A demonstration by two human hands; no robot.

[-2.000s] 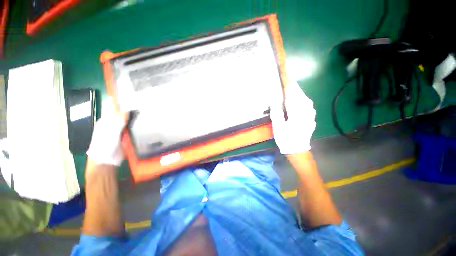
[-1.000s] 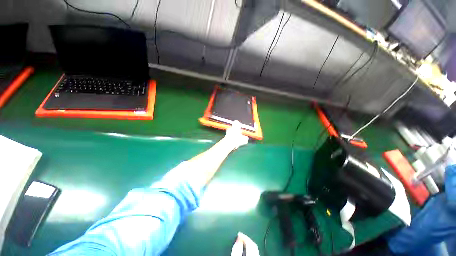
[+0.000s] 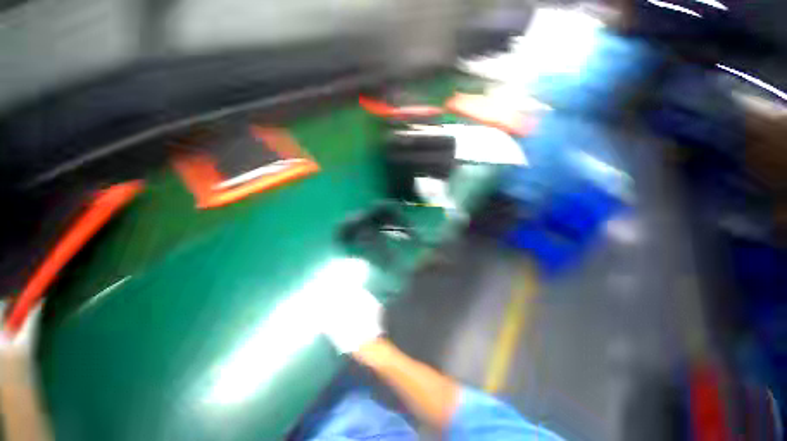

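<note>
The whole view is badly blurred. An orange tray (image 3: 73,245) with something dark on it stands at the far left on the green bench. My left hand (image 3: 19,327), small and cut by the left edge, is at that tray's near corner; whether it grips it cannot be told. My right hand (image 3: 349,314), in a white glove, is low in the middle over the bench's front part; its fingers are smeared. Another orange tray (image 3: 259,185) with a dark closed laptop (image 3: 237,159) lies further back.
A black printer (image 3: 418,164) with white paper and dark scanners (image 3: 380,232) stand on the bench right of centre. Orange pieces and a person in a blue smock (image 3: 565,142) are beyond. A blue bin (image 3: 565,228) and yellow floor line (image 3: 512,332) are at right.
The view has swung right. My left hand has left the tray with the closed laptop and is now at the far-left tray. More of my right hand and forearm shows.
</note>
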